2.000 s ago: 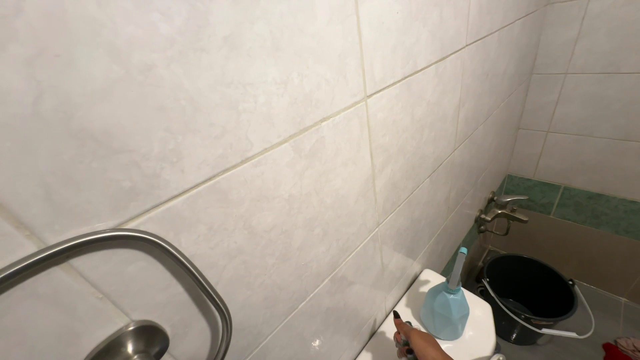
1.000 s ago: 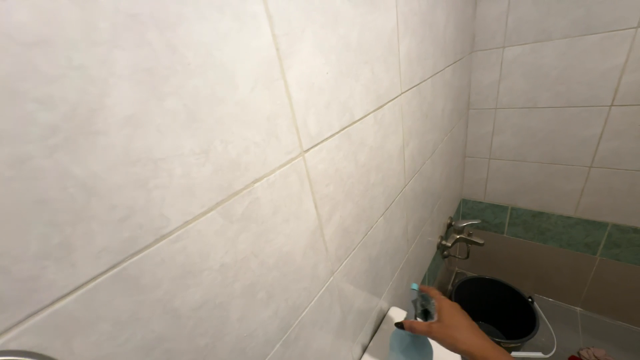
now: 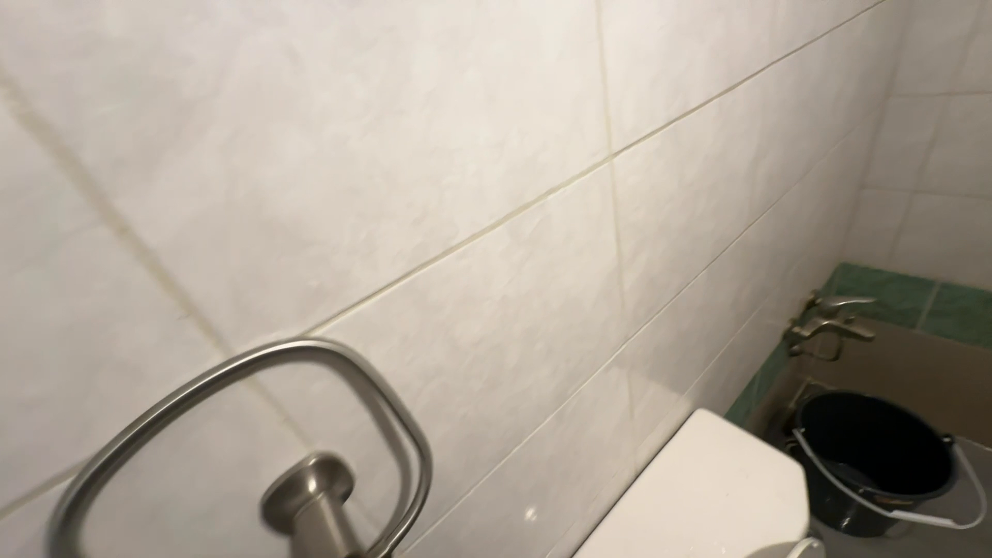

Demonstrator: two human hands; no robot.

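Neither of my hands shows at this moment. A white lid-like surface (image 3: 717, 484), which looks like the top of a toilet cistern, stands against the tiled wall at the lower right. No bottle stands on the part of it in view. At the lower left, a looped metal shower hose (image 3: 422, 457) curves around a round metal wall fitting (image 3: 310, 492). Beyond the white top, a black bucket (image 3: 852, 511) with a pale handle sits on the floor.
A metal mixer tap (image 3: 833, 325) sticks out from the wall above the bucket. Pale wall tiles (image 3: 465, 155) with light grout lines fill most of the view, and a green tile band (image 3: 891, 294) runs near the corner.
A hand reached to the light blue spray bottle on the white top one second ago. Hand and bottle are both out of view now. The view has swung back left.
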